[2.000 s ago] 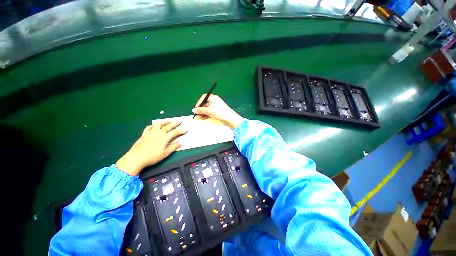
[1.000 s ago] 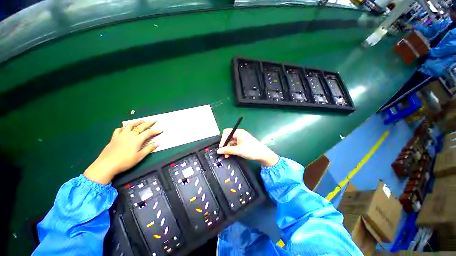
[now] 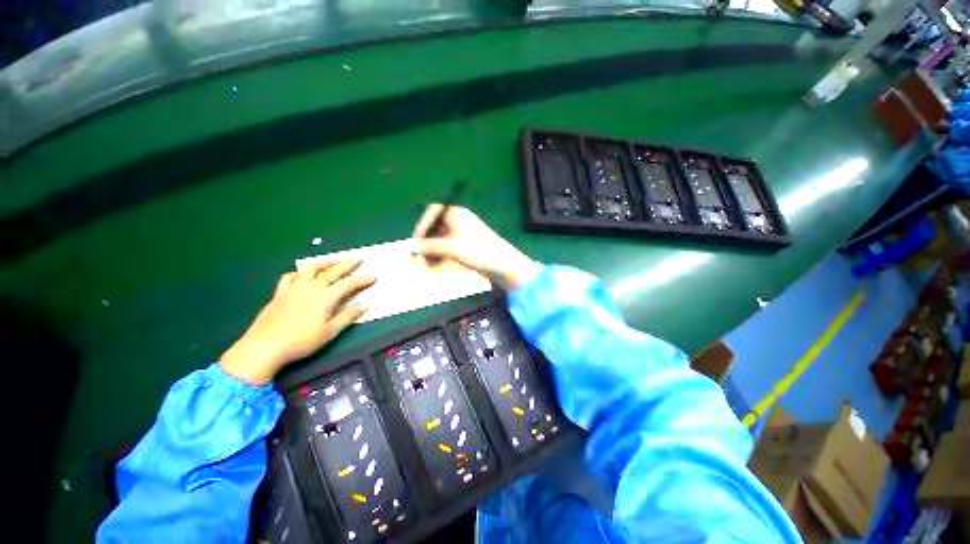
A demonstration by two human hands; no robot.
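Observation:
A white sheet (image 3: 399, 285) lies on the green bench just beyond the near black foam tray (image 3: 420, 510). My left hand (image 3: 303, 317) lies flat on the sheet's left end, fingers slightly apart. My right hand (image 3: 460, 244) is over the sheet's far right part, shut on a slim dark tool (image 3: 447, 210) that is motion-blurred. Whether the tool's tip touches the sheet or carries anything cannot be told. Dark phone-sized housings (image 3: 438, 409) with white, orange and red spots lie in the near tray's pockets. My forearms cover parts of the tray's ends.
A second foam tray (image 3: 654, 191) with housings lies to the upper right on the bench (image 3: 213, 159). A dark mass is at the left edge. Open cardboard boxes (image 3: 840, 457) and a yellow line (image 3: 814, 351) are on the blue floor at right. Another person's blue sleeve shows at the right edge.
My right hand with the tool has moved from the near tray's right housing up and left to over the sheet. The left hand stays on the sheet. The whole view has shifted slightly.

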